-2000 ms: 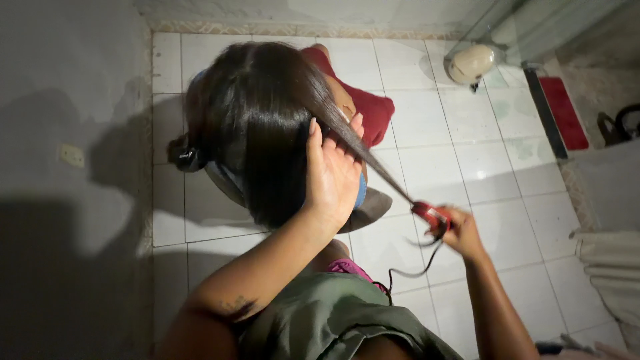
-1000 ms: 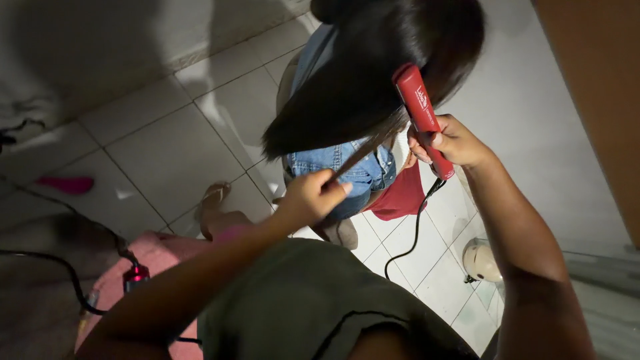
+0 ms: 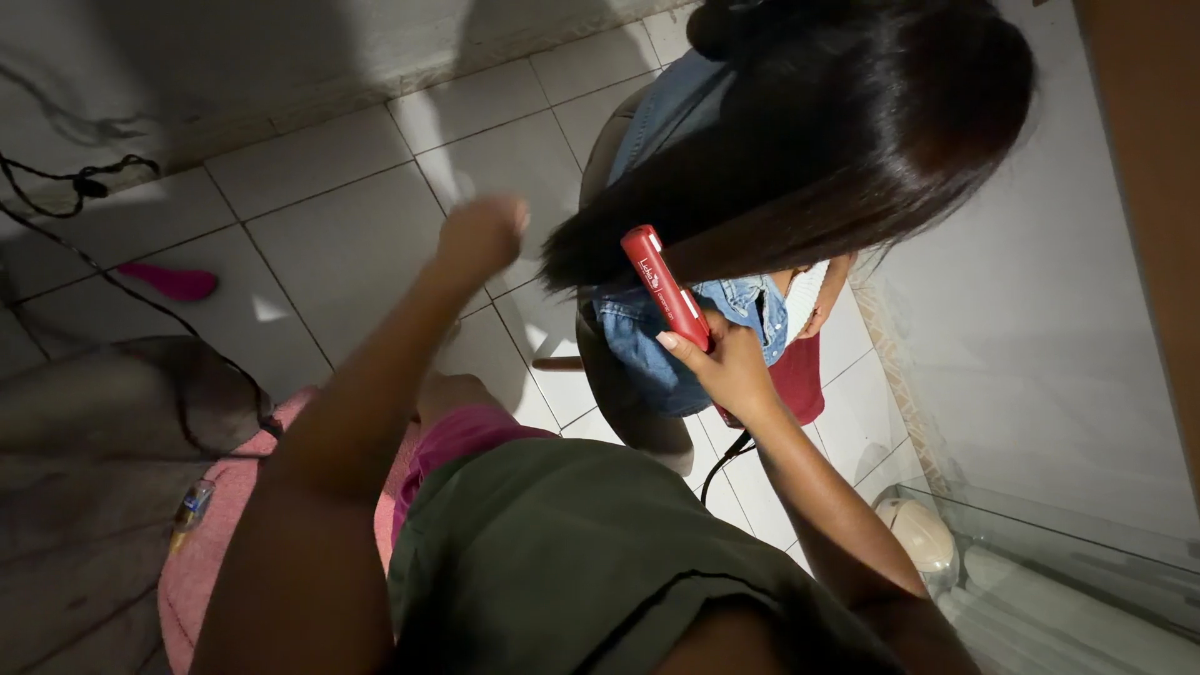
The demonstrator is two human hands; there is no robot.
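A red hair straightener [image 3: 666, 286] is in my right hand [image 3: 734, 367], its body lying across the ends of a seated person's long dark hair [image 3: 797, 178]. Whether strands are clamped between its plates is hard to tell. My left hand [image 3: 483, 234] is raised to the left of the hair tips, apart from them, blurred, with its fingers curled; nothing shows in it. The person wears a blue denim jacket [image 3: 637, 361] and sits on a dark chair [image 3: 600, 375]. A black cord [image 3: 727, 459] runs down from the straightener.
A pink hairbrush or similar object [image 3: 171, 280] lies on the tiled floor beside a black cable [image 3: 89, 258]. At the lower left is a pink towel [image 3: 225, 553] with a small item on it. A cream rounded object [image 3: 914, 534] stands by a glass edge at the lower right.
The straightener has moved down toward the hair ends. My left hand, which held a strand one second ago, has let it go and moved left, away from the hair.
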